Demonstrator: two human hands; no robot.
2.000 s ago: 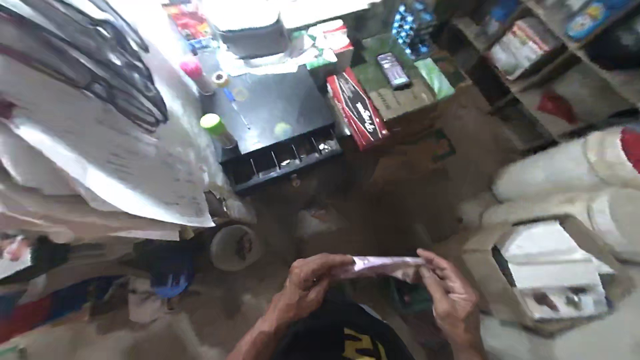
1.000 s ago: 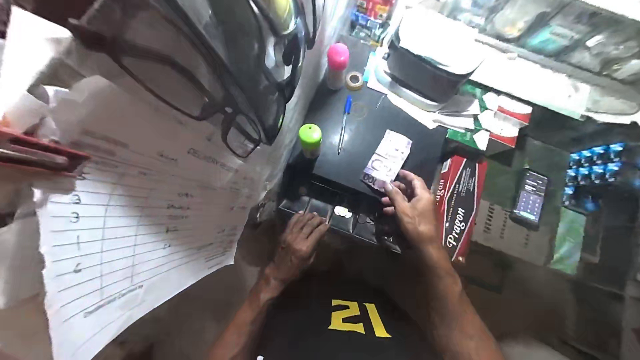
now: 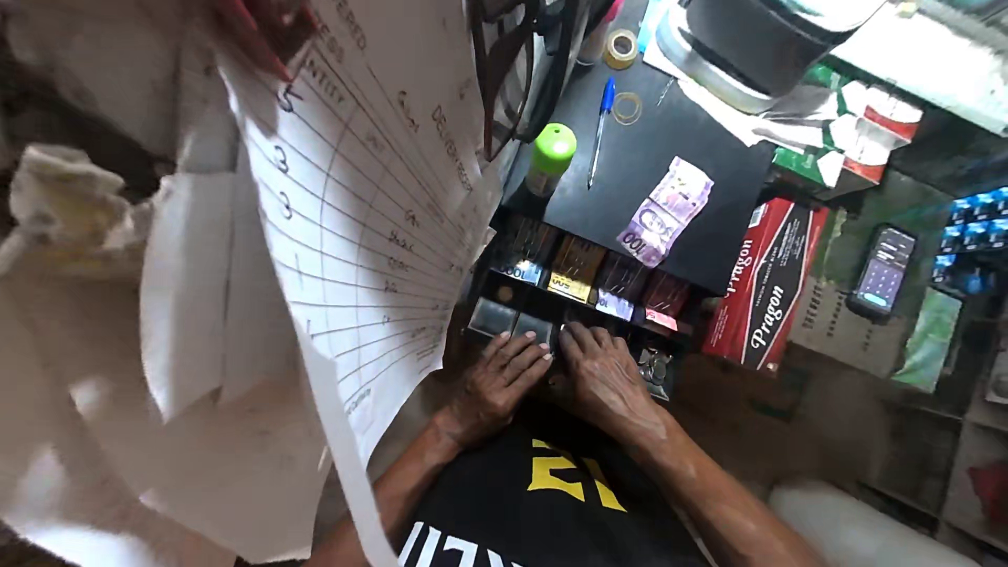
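Note:
Below a black metal cash box top (image 3: 630, 118), its cash drawer (image 3: 579, 311) stands pulled out, with banknotes in the rear compartments and coins (image 3: 655, 366) in a front one at the right. My left hand (image 3: 504, 378) lies flat, fingertips on the drawer's front compartments, holding nothing that shows. My right hand (image 3: 610, 378) reaches into a front compartment beside it; its fingertips are hidden, so whether it grips a coin cannot be told. A creased purple 100 banknote (image 3: 668, 211) lies on the box top near its front edge, touched by neither hand.
Handwritten paper sheets (image 3: 370, 213) and hanging eyeglasses (image 3: 512, 71) crowd the left. On the box top are a blue pen (image 3: 601, 134), a rubber band (image 3: 628, 109), a tape roll (image 3: 621, 50) and a green-capped bottle (image 3: 554, 150). A red carton (image 3: 768, 283) and a phone (image 3: 883, 272) lie at right.
The banknote, in both hands two seconds ago and under my right hand one second ago, now lies released on the box top. My right hand has come down into the drawer, which is now pulled farther out.

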